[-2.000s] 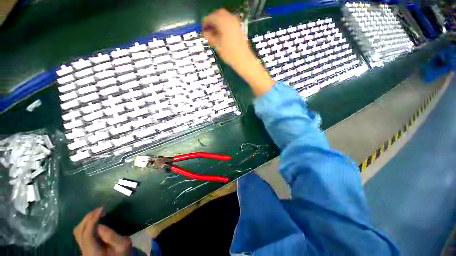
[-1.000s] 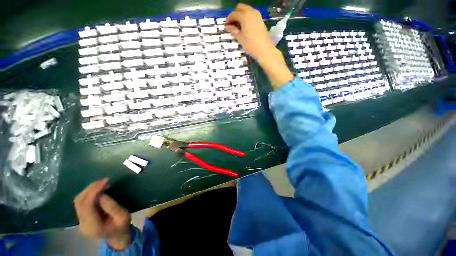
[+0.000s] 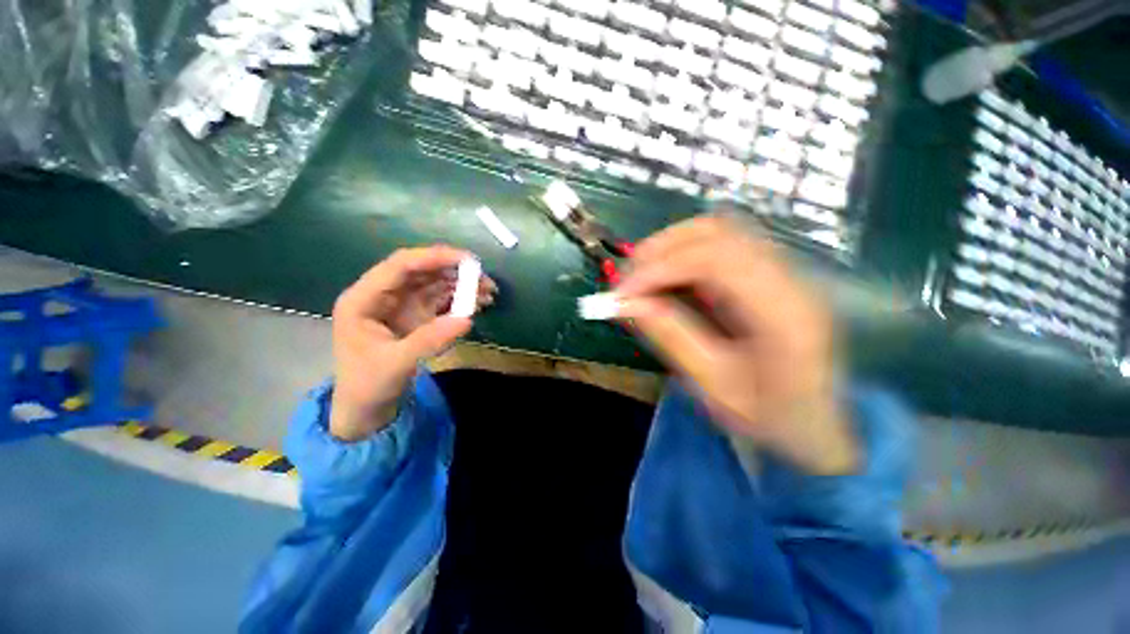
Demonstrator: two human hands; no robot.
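My left hand (image 3: 394,332) pinches a white plastic strip (image 3: 466,287) upright between thumb and fingers. My right hand (image 3: 731,325), blurred, pinches a small white piece (image 3: 601,306) between thumb and forefinger, apart from the strip. A loose white strip (image 3: 497,227) lies on the bench between the hands and the trays. The pliers (image 3: 587,230) lie beside it, with a white block (image 3: 561,199) at the jaws. Their red handles are mostly hidden behind my right hand.
A clear bag (image 3: 236,173) of white parts lies at upper left. A tray of white parts (image 3: 669,99) is behind the pliers, another tray (image 3: 1053,223) at right. A white glue bottle (image 3: 974,72) lies at upper right. A blue stool (image 3: 74,359) stands at left on the floor.
My right hand has come back from the tray's far edge to the front, now with a white piece. My left hand has taken hold of a strip; one fewer lies loose. The view has shifted left.
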